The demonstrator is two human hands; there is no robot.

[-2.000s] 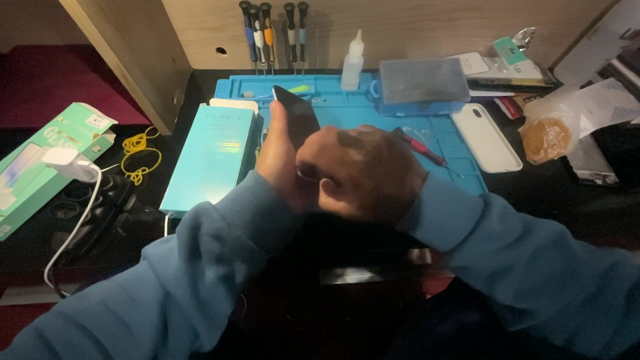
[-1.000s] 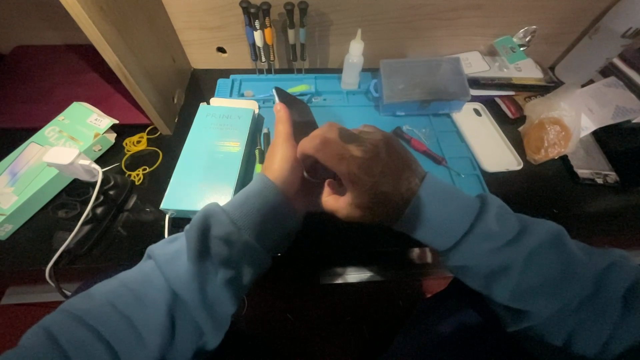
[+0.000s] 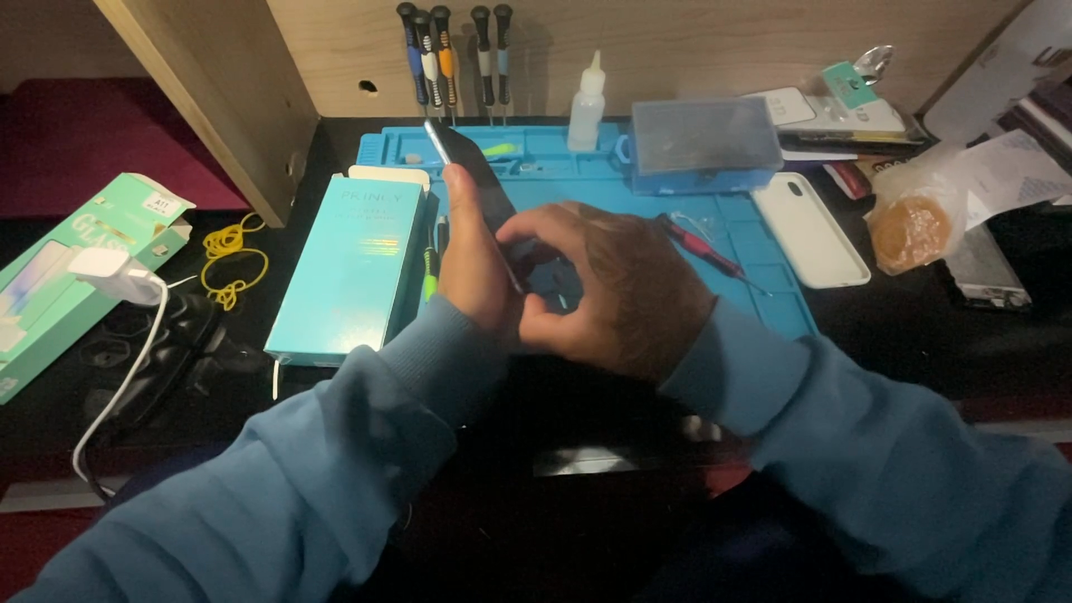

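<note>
A dark smartphone (image 3: 481, 172) stands tilted above a blue silicone repair mat (image 3: 754, 243), held along its edge by my left hand (image 3: 473, 264). My right hand (image 3: 615, 289) is at the phone's lower part, fingers curled and thumb bent with a gap between them; whether it pinches anything small is hidden. Right of my hands a red screwdriver (image 3: 708, 251) lies on the mat. A green-handled tool (image 3: 430, 272) lies beside my left hand, next to a turquoise box (image 3: 347, 268).
Several screwdrivers (image 3: 444, 59) hang on the wooden back panel. Behind the hands stand a dropper bottle (image 3: 587, 109) and a blue plastic case (image 3: 703, 151). A white phone case (image 3: 812, 230) lies right, a white charger (image 3: 117, 272) on a green box (image 3: 50, 293) left.
The fingers of my right hand have opened a little from their curled pose against the phone. My left hand and the phone have stayed nearly still.
</note>
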